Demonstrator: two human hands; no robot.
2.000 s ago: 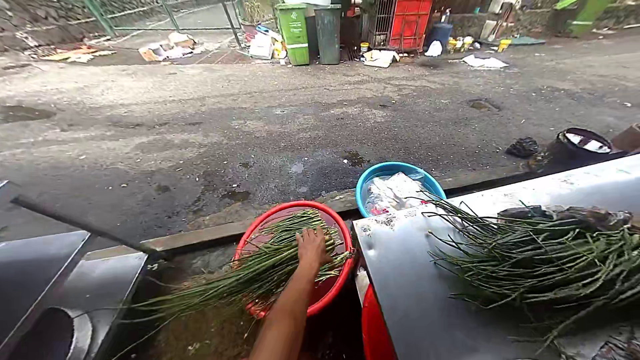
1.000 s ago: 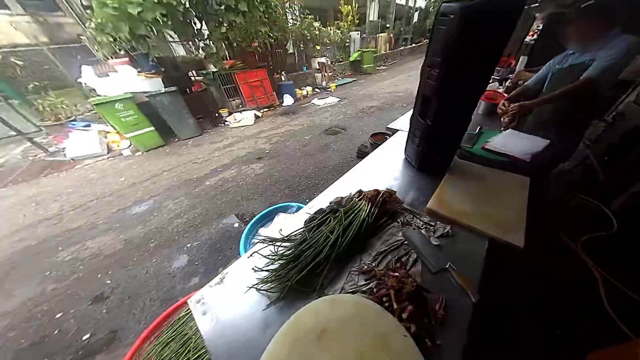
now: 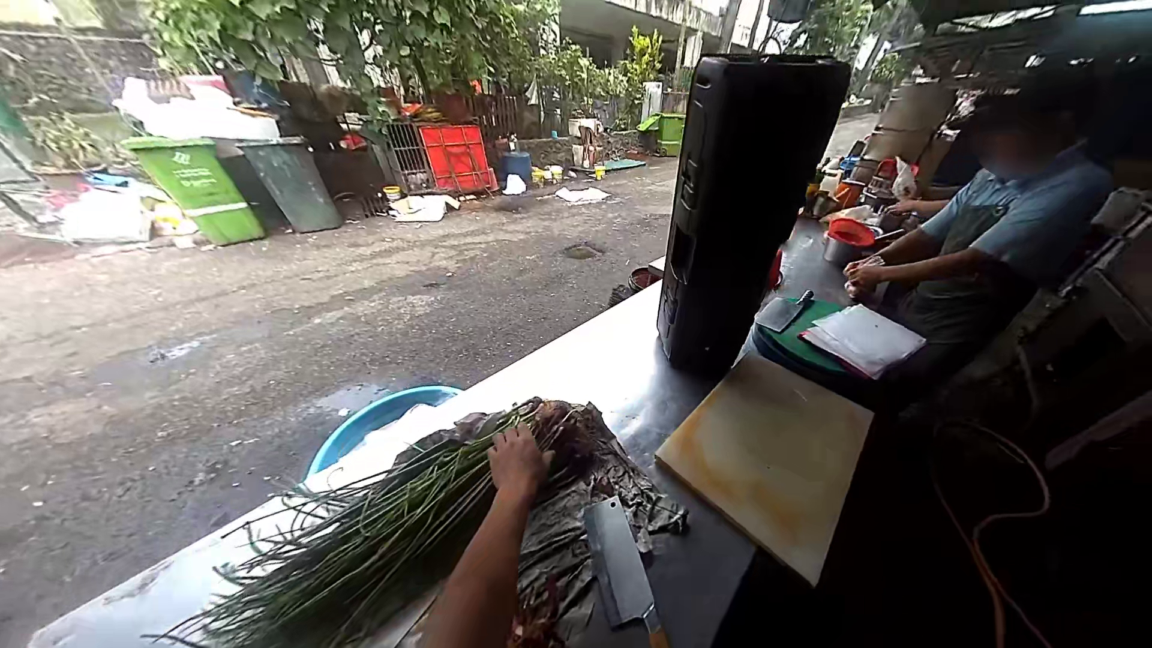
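My left hand [image 3: 520, 461] grips the top of a large bundle of long green stalks [image 3: 387, 531] near its brown root end [image 3: 562, 427]. The bundle lies slantwise on the metal table, its thin tips toward the lower left. Crumpled dark sheeting [image 3: 630, 468] is spread under and beside the roots. To the right of my forearm lies a cleaver [image 3: 617, 562], its handle toward the bottom edge. Reddish-brown scraps [image 3: 540, 621] show beside my forearm at the bottom edge. My right hand is out of view.
A rectangular cutting board [image 3: 769, 459] lies right of the cleaver, below a tall black case [image 3: 751, 207]. Beyond it are a green round board [image 3: 805, 337] with another cleaver and white sheets, and a person [image 3: 999, 225] at work. A blue basin [image 3: 360, 423] stands beyond the table's street-side edge.
My left hand, out of view one second ago, is now on the bundle on the table. Two seconds ago it was on stalks in the red basin. The view has swung right.
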